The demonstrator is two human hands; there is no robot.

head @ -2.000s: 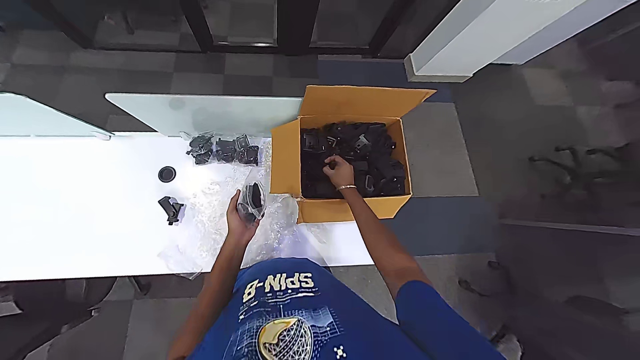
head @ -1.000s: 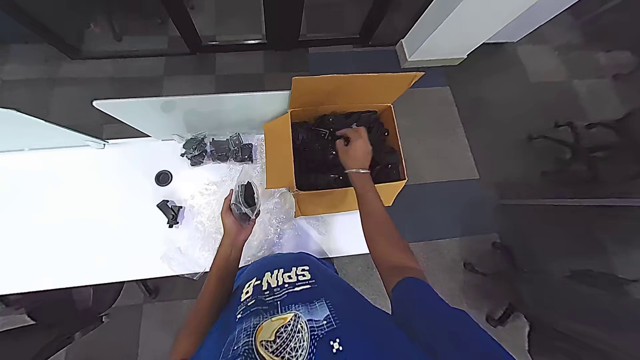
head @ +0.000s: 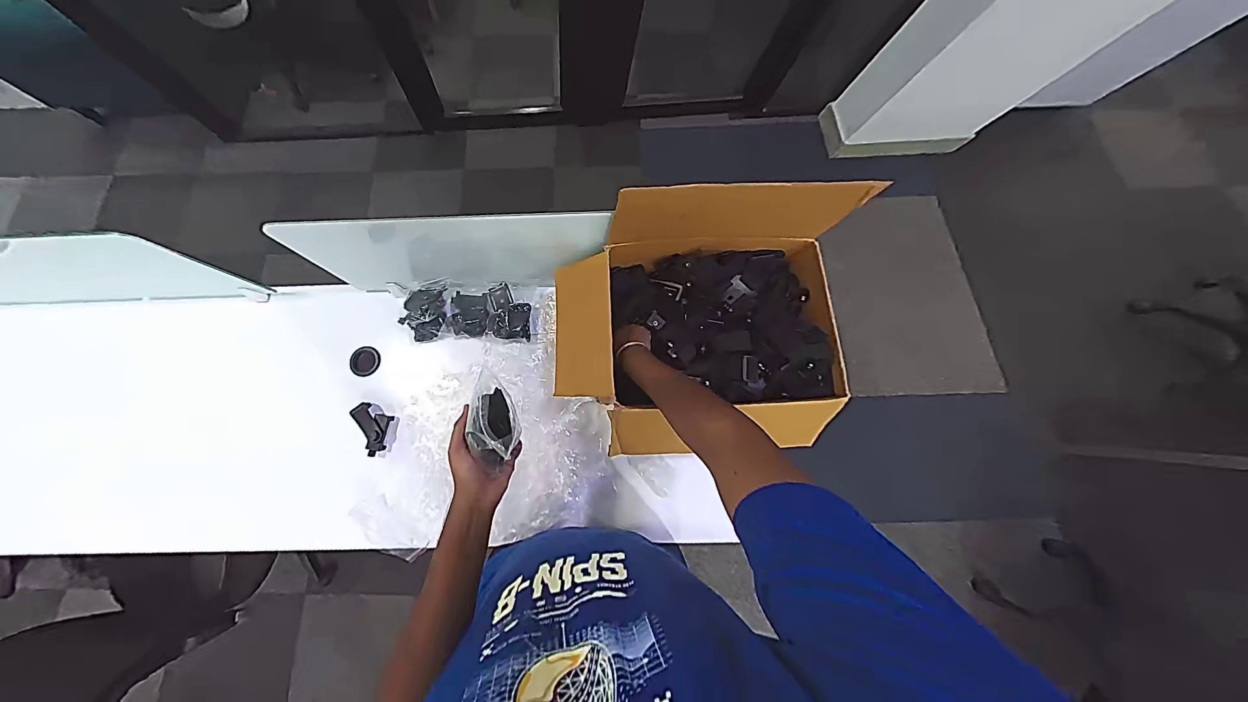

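Note:
My left hand (head: 482,470) holds a clear plastic bag (head: 493,425) with a dark object inside, over the white table. My right hand (head: 632,337) reaches down at the left inner side of an open cardboard box (head: 585,331); its fingers are hidden among the dark parts. Many black plastic parts (head: 726,327) fill the box. Clear plastic wrap (head: 561,458) lies under and around my left hand. Several black parts in clear bags (head: 470,315) lie left of the box. A round black ring-like part (head: 365,361) and a black bracket-like part (head: 372,427) lie farther left.
The white table (head: 175,419) stretches to the left. A pale divider panel (head: 439,249) stands along its far edge, and a second panel (head: 117,268) is farther left. The box flaps stand out around it. Dark chairs (head: 127,624) are by the near edge.
My right hand has moved from the middle of the box to its left inner side. My left hand still holds the bag at about the same place over the wrap.

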